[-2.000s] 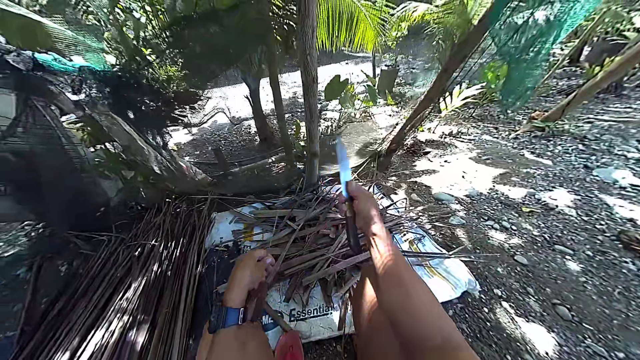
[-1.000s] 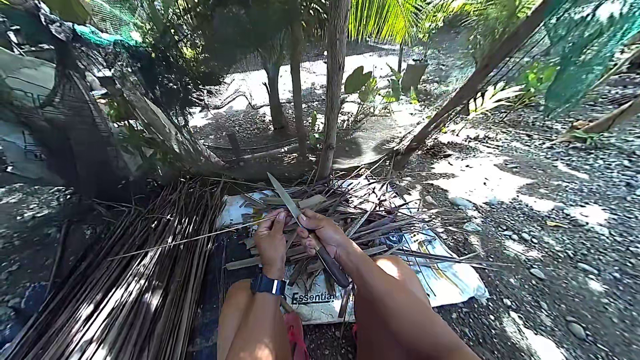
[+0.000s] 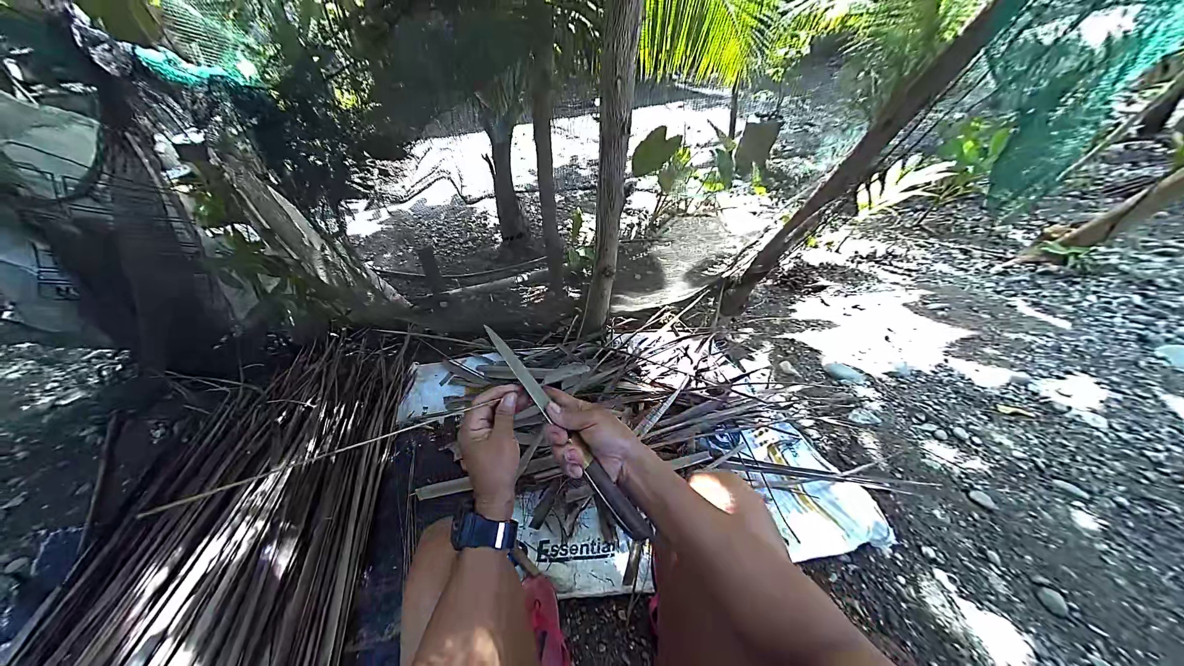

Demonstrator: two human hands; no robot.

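My right hand (image 3: 592,439) grips a long knife (image 3: 523,368) by its dark handle, blade pointing up and to the left. Close beside it, my left hand (image 3: 490,444) pinches a thin leaf rib (image 3: 305,460) that stretches down to the left over a large bundle of dry palm leaf strips (image 3: 250,518). The two hands nearly meet, with the blade passing just right of my left fingertips. Below them, cut dry leaf pieces (image 3: 666,398) lie heaped on a white printed sack (image 3: 814,499). Whether the blade touches the rib cannot be told.
A slender tree trunk (image 3: 614,166) rises behind the sack. Dark netting hangs along the back, and a leaning pole (image 3: 860,157) stands at the right beside green netting (image 3: 1054,120). Gravel ground (image 3: 1045,481) with stones spreads out at the right. My knees are just below the hands.
Two seconds ago the knife pointed up in my right hand, apart from my left. My hands have since come together, and the thin rib now shows in my left fingers.
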